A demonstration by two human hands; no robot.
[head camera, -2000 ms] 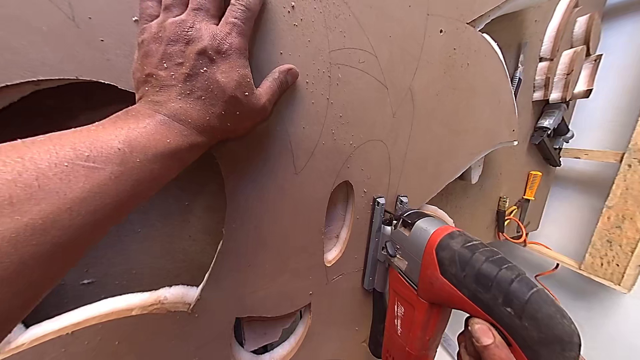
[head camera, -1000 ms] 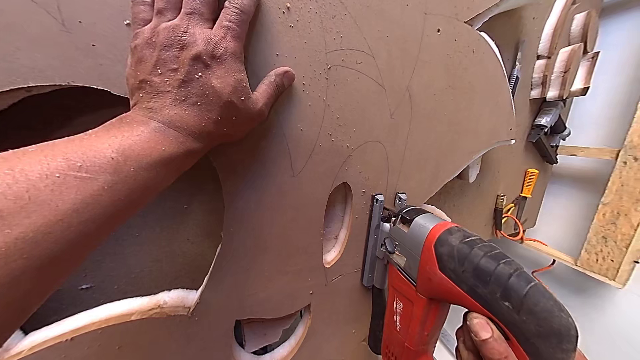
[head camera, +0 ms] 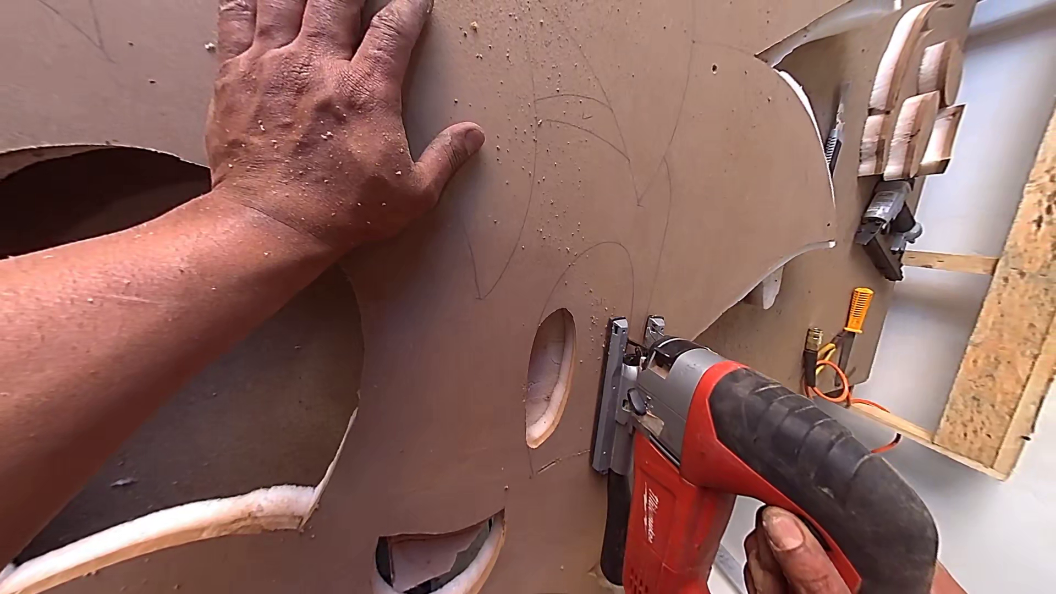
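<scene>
My left hand (head camera: 318, 124) lies flat on a brown panel (head camera: 445, 371), fingers spread, at the upper left, with sawdust on its skin. At the lower right my right hand (head camera: 796, 549) grips the black and red handle of a Milwaukee jigsaw (head camera: 701, 445); part of that hand is hidden behind the tool. The jigsaw's metal shoe (head camera: 610, 396) rests on the panel, just right of an oval cutout (head camera: 551, 379). Its blade cannot be made out clearly. Curved pencil lines run over the panel above the shoe, among scattered sawdust.
Larger curved cutouts with pale edges (head camera: 190, 520) open at the left and bottom. At the right lie stacked cut wood pieces (head camera: 912, 107), a black and grey tool (head camera: 889, 227), an orange-handled tool (head camera: 858, 312) and an orange cord (head camera: 829, 396). A wooden frame (head camera: 1006, 330) stands beyond the panel.
</scene>
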